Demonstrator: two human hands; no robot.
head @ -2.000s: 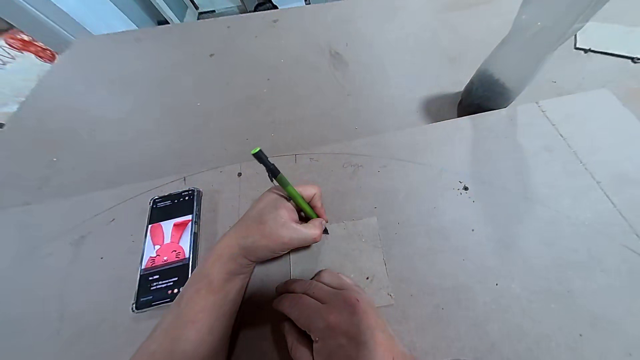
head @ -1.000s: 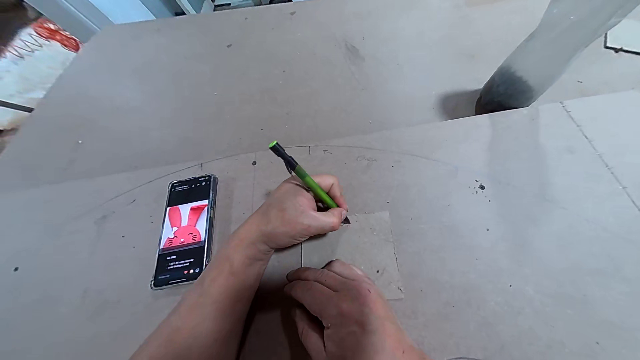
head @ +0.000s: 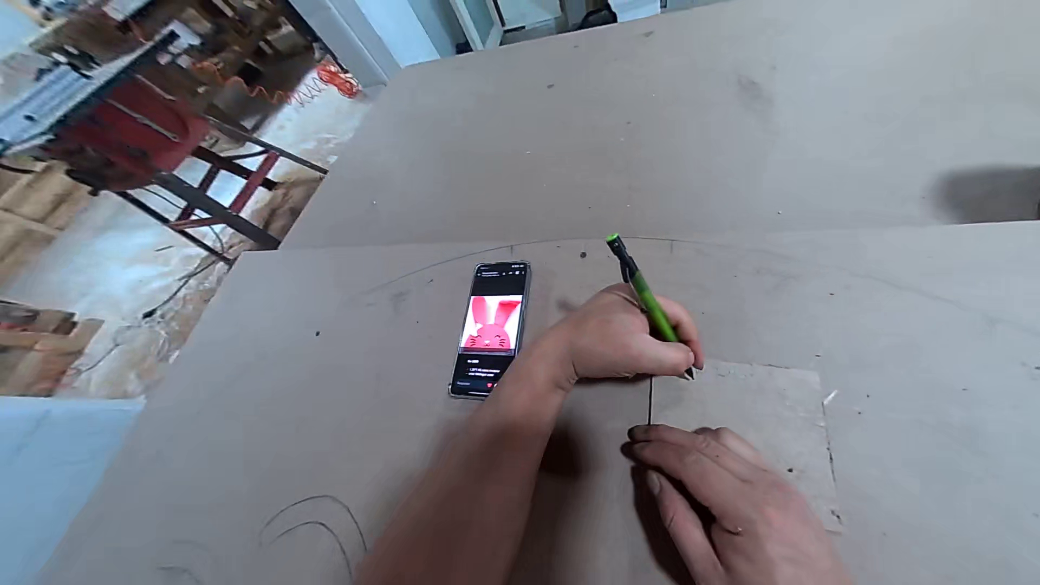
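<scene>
My left hand [head: 638, 337] grips a green mechanical pencil [head: 646, 292], its tip down at the upper part of a thin, square grey-beige sheet [head: 756, 406]. My right hand [head: 731, 504] rests on the lower left of that sheet, fingertips at its left edge and thumb bent beneath the fingers. The sheet lies flat on a large board [head: 366, 406] of similar colour; its lower left corner is hidden by the right hand. A smartphone [head: 491, 325] lies left of the pencil hand, showing a pink rabbit-like figure. The left forearm covers its lower right corner.
Pencilled curves [head: 317, 508] mark the board at lower left, and a long faint arc runs beyond the phone. Another large panel [head: 569, 162] adjoins the board's far side. Left of them, on the floor side, stand a red machine on a stand [head: 130, 130] and a coiled orange hose [head: 337, 79].
The view has swung left, bringing the red machine into sight. The pencil remains in my left hand near the sheet's upper part, and my right hand remains on the sheet.
</scene>
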